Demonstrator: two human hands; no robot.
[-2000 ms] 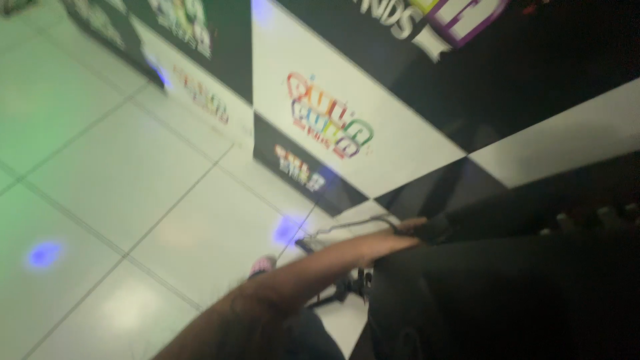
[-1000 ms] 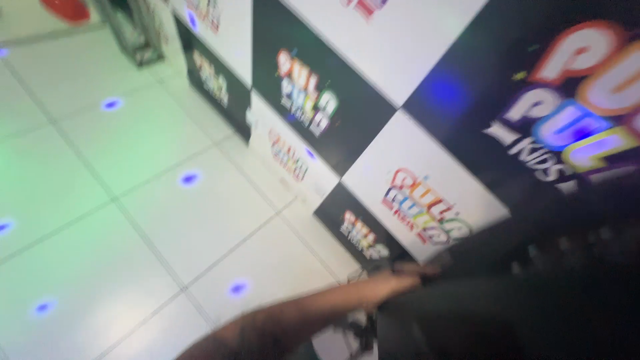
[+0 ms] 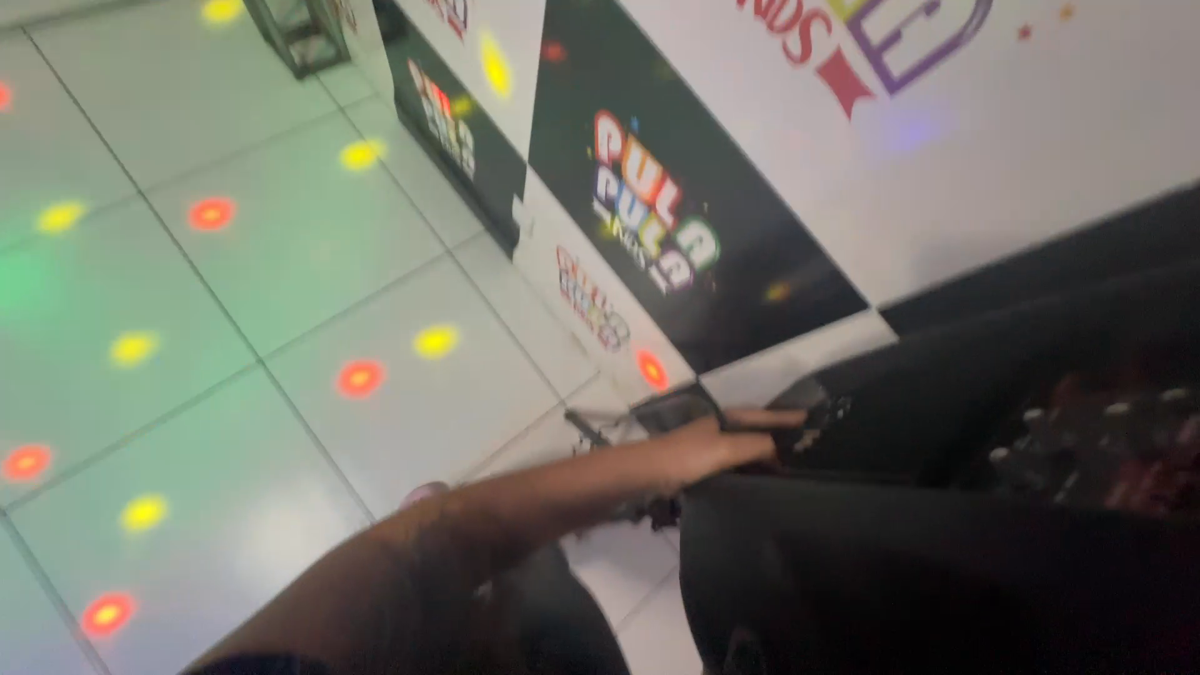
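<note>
My left hand reaches in from the lower left, its fingers stretched toward the left end of a dark piece of equipment, blurred, with small light knobs or studs on it. The fingertips touch or overlap its dark edge; whether they grip anything is not clear. Just behind the hand sits a small dark flat object with thin black parts, perhaps a stand, beside it. A large black surface lies below the equipment. My right hand is not in view.
A panel with black and white squares and colourful printed logos runs along the far side. White floor tiles with red and yellow light spots spread to the left. A dark metal frame stands at the top. My dark-clothed leg is below.
The light spots on the floor have changed from blue to red and yellow. The view has shifted. My left arm stays stretched toward the dark equipment.
</note>
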